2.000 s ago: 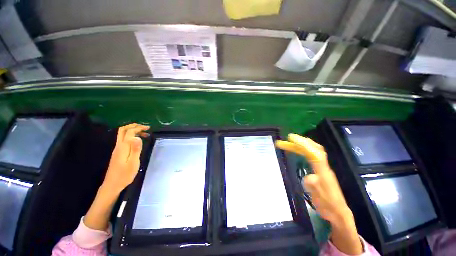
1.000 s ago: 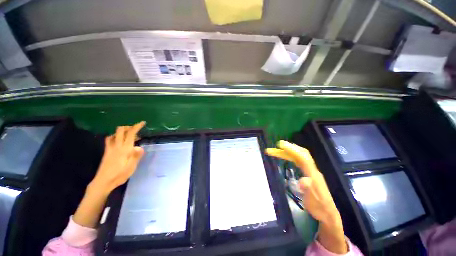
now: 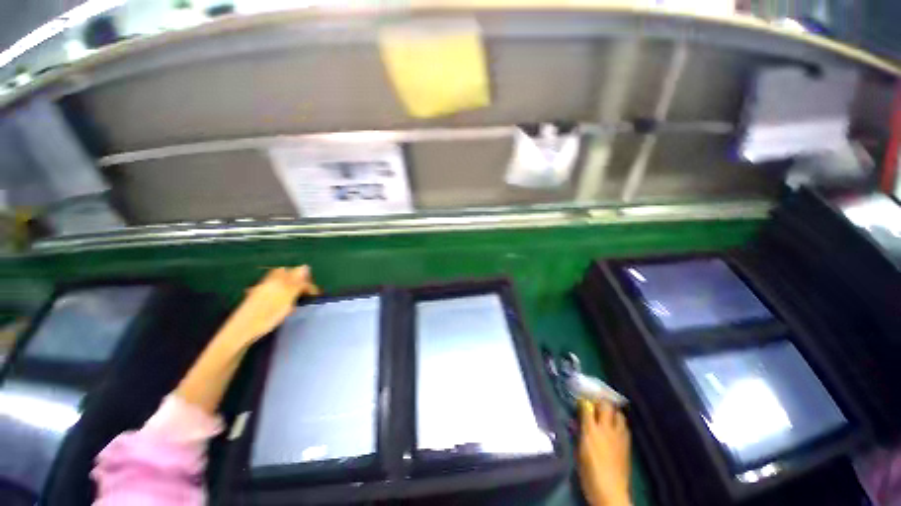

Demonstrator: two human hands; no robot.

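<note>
Two tablets with lit whitish screens lie side by side in a black foam tray in front of me, the left tablet and the right tablet. My left hand is at the top left corner of the left tablet, fingers bent together; whether it holds anything is hidden. My right hand is low on the bench right of the tray. Its yellow-covered fingertips touch a small whitish clear item beside a dark cable. The picture is blurred.
A tray with two tablets stands at the right, black foam behind it. Another tray with tablets is at the left. The green bench runs to a rack with an instruction sheet, yellow paper and white pouch.
My right hand has moved down from beside the right tablet's upper edge to the small whitish item. My left hand has closed in at the left tablet's top corner. The view has tilted up.
</note>
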